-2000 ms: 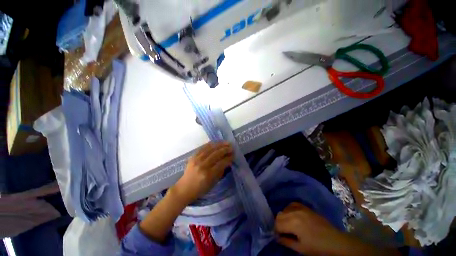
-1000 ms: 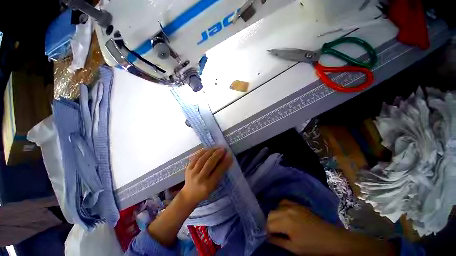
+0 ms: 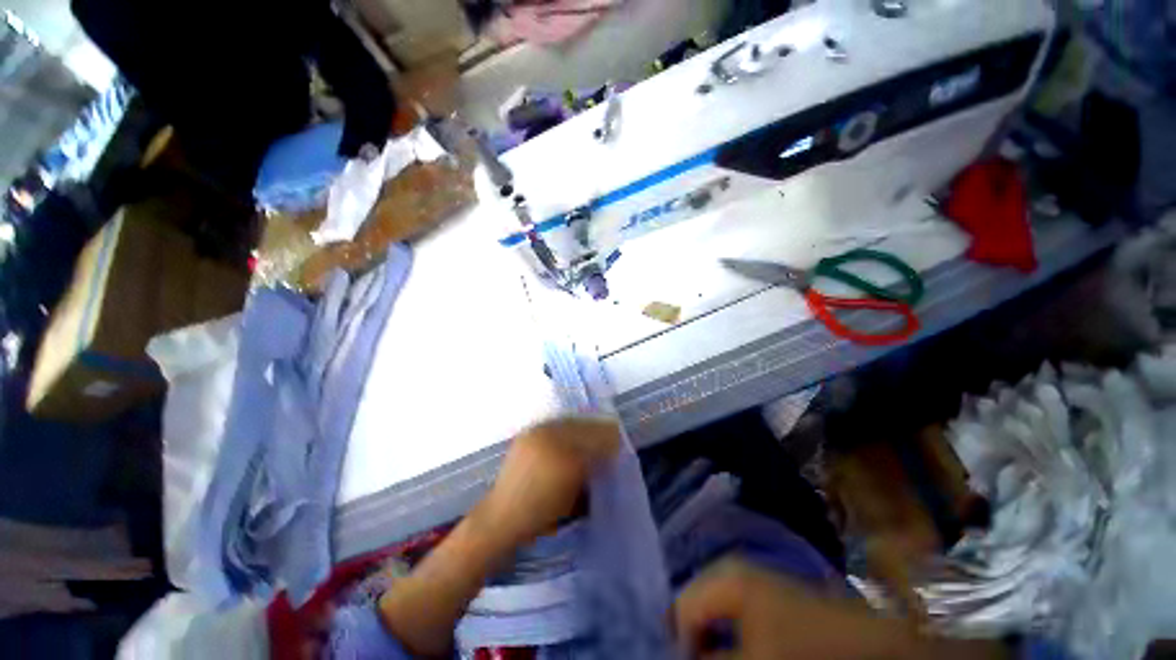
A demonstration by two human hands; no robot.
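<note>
A long striped fabric strip runs from under the needle area of the white sewing machine, over the table's front edge and down across the lap. My left hand, blurred, lies on the strip at the table edge, with the strip under its fingers; a firm grip cannot be made out. My right hand, also blurred, is at the strip's lower part over the lap and holds its edge. The presser foot stands at the strip's far end. A small brown tab lies right of it.
Scissors with green and red handles lie right of the needle. A red cloth is beyond them. A pile of blue strips hangs at the left table edge. A white pieces bundle is at lower right. A red basket is below the table.
The view has tilted up, showing more of the machine and the area behind it. Both hands are now blurred and remain at about the same places along the strip.
</note>
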